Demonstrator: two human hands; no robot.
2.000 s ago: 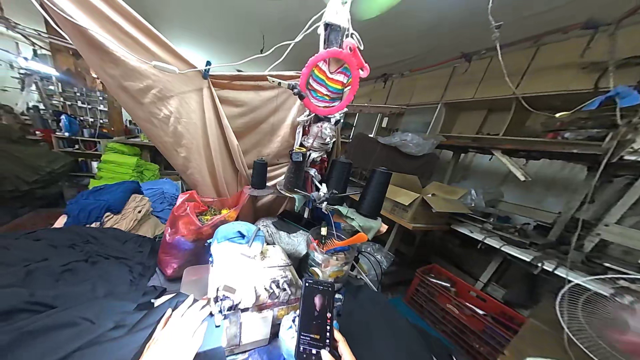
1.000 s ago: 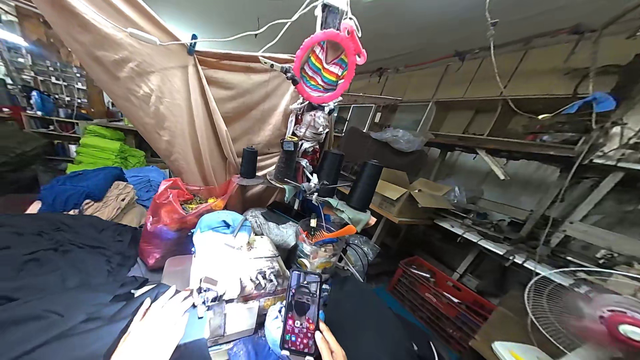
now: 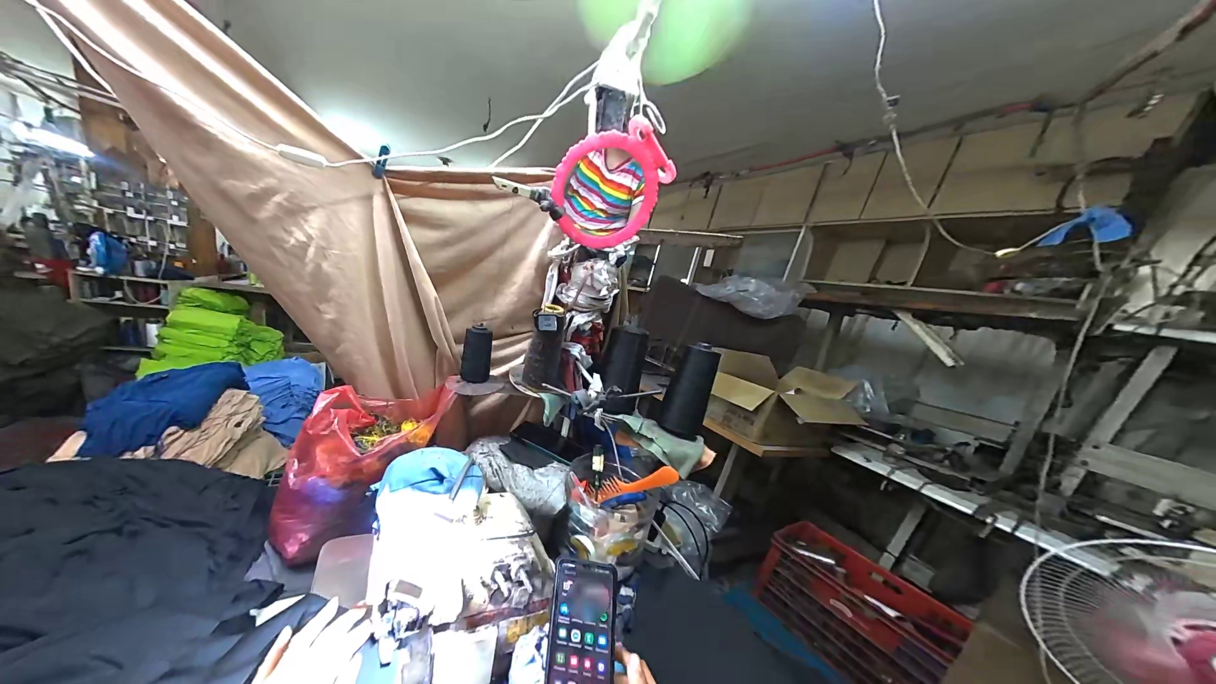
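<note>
My right hand (image 3: 631,665) holds a black smartphone (image 3: 580,622) upright at the bottom centre; its lit screen shows rows of app icons, and only some fingers show at its right edge. Palm down, my left hand (image 3: 318,646) rests on or just over black fabric (image 3: 123,560) at the lower left, fingers stretched out, holding nothing that I can see. Between the hands stands a sewing machine head (image 3: 456,551), brightly lit, with a light blue cloth (image 3: 432,472) on top. Behind the phone, an orange comb (image 3: 638,484) lies across a container of small items.
Black thread cones (image 3: 690,389) stand behind the machine. A red plastic bag (image 3: 318,475) and folded clothes (image 3: 161,408) are to the left. At the right are an open cardboard box (image 3: 760,394), a red crate (image 3: 855,594) and a wire-guarded fan (image 3: 1130,613). A pink-framed mirror (image 3: 608,190) hangs above.
The phone's screen has changed from a picture filling it two seconds ago to rows of app icons now. My right hand still holds the phone.
</note>
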